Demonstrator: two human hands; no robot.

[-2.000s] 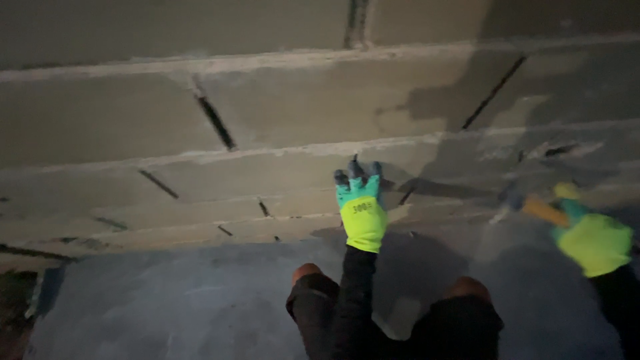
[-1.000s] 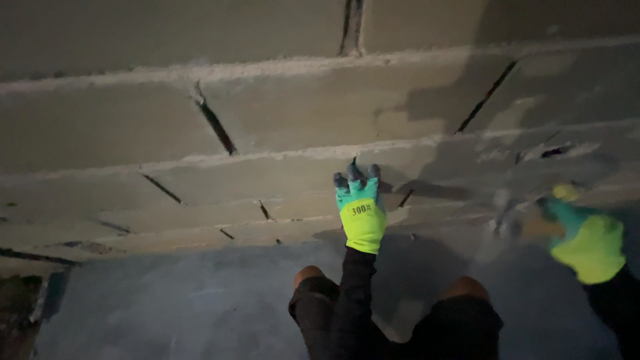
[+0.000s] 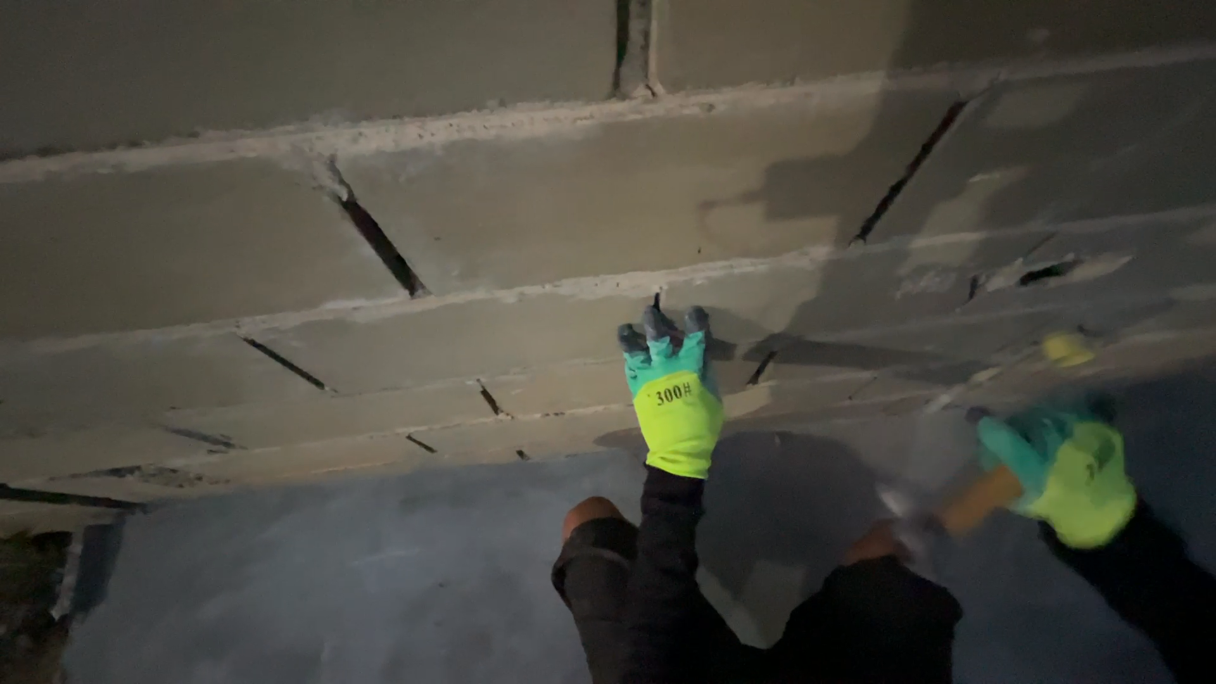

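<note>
My left hand (image 3: 671,394), in a yellow-green and teal coated work glove, rests its dark fingertips against the block wall (image 3: 570,209), just below a mortar line and beside a narrow open joint. My right hand (image 3: 1059,465), gloved alike and blurred, is closed around the wooden handle (image 3: 983,499) of a tool at the lower right. The tool's head is a pale blur near my right knee, so its kind cannot be told. A yellow tip (image 3: 1068,350) shows above the right glove, close to the wall; what it belongs to is unclear.
The wall has several dark open vertical joints and rough pale mortar lines. A broken hole (image 3: 1048,273) lies at the right. Below the wall spreads a grey floor (image 3: 332,570), where my knees (image 3: 591,518) are. Dark rubble or plants (image 3: 28,589) lie past its left edge.
My right hand, with the wooden-handled tool, has swung down and left, so the tool's head is now near my right knee. My left hand has stayed at the same place on the wall.
</note>
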